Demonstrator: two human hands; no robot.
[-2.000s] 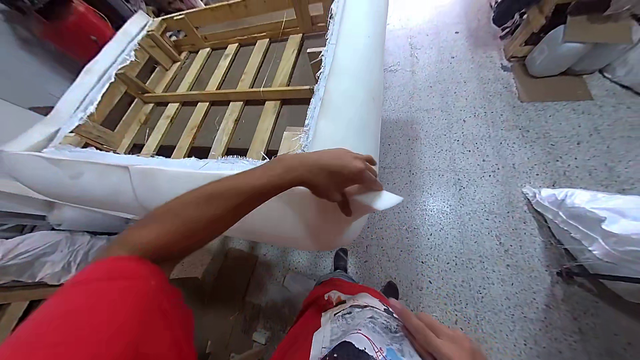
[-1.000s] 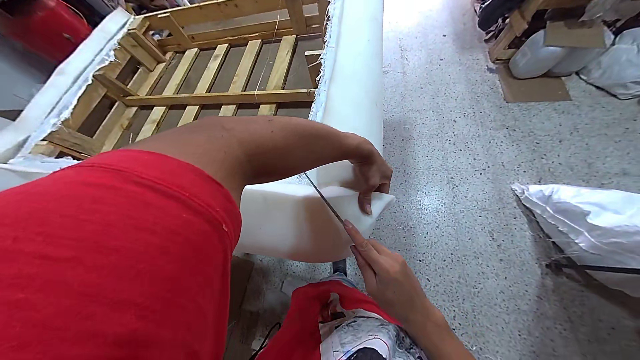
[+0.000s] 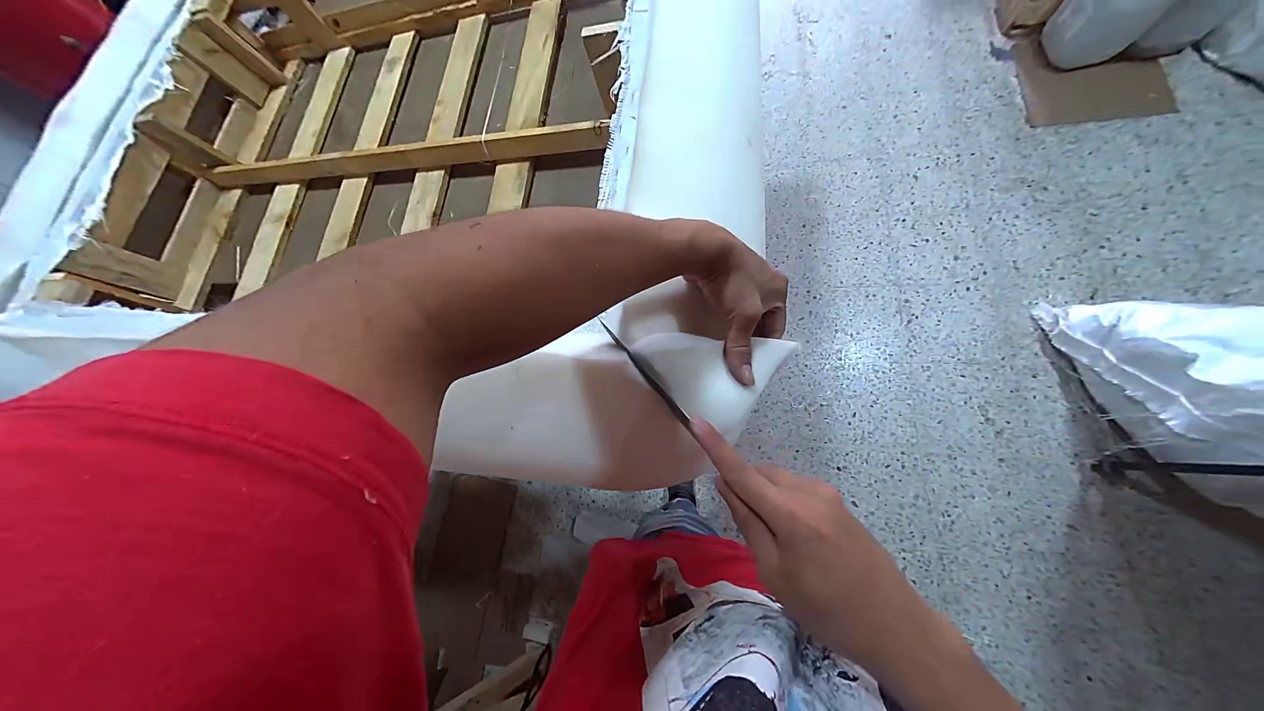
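Observation:
My left hand [image 3: 746,306] pinches the raised corner of a white foam sheet [image 3: 533,420] between thumb and fingers. The foam wraps the front rail and the right arm of a wooden furniture frame [image 3: 415,158]. In my right hand [image 3: 780,513] is a thin-bladed knife [image 3: 647,375], its handle hidden in the fist and my index finger along it. The blade lies slantwise against the foam just left of the lifted corner, its tip pointing up and left. My left forearm crosses over the foam.
White woven fabric with frayed edges [image 3: 617,128] lines the inside of the frame. A white-covered piece [image 3: 1175,375] stands on the speckled floor [image 3: 918,247] at right. Plastic containers [image 3: 1101,30] and cardboard [image 3: 1091,89] are at upper right. Wood scraps [image 3: 494,681] lie below.
My right hand, empty near my lap two seconds ago, has come up to the foam with the knife. My left hand still holds the foam corner.

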